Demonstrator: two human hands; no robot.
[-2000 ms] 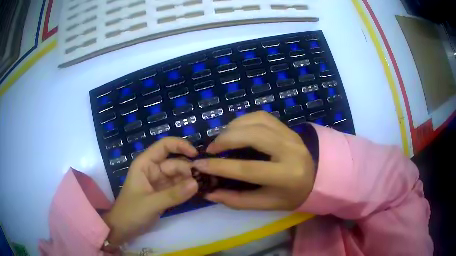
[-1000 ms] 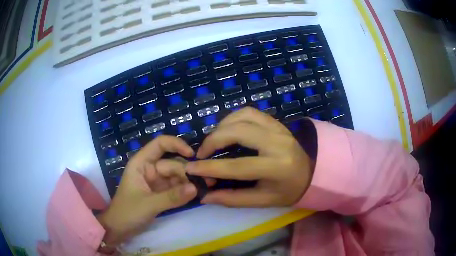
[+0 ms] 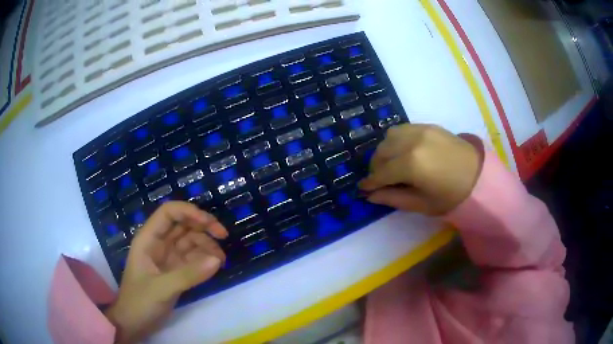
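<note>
The black tray (image 3: 322,235) lies in front of me, with rows of pockets showing blue spots and silvery or dark oblong parts (image 3: 232,185). My left hand (image 3: 171,252) is over the tray's near left part, palm up, fingers curled but apart, with nothing visible in it. My right hand (image 3: 420,168) is at the tray's right end, its fingertips bent together down at the pockets. Whether it pinches a part is hidden by the fingers. The pockets near its fingertips show mostly blue.
A white foam tray (image 3: 201,48) with narrow slots lies behind the black tray. A brown cardboard sheet (image 3: 531,57) is at the far right. Yellow tape (image 3: 349,289) runs along the near bench edge, and yellow and red tape run down the right side.
My hands were together over a small dark part and are now apart. My right hand has moved right to the tray's end. The trays appear shifted left in the view.
</note>
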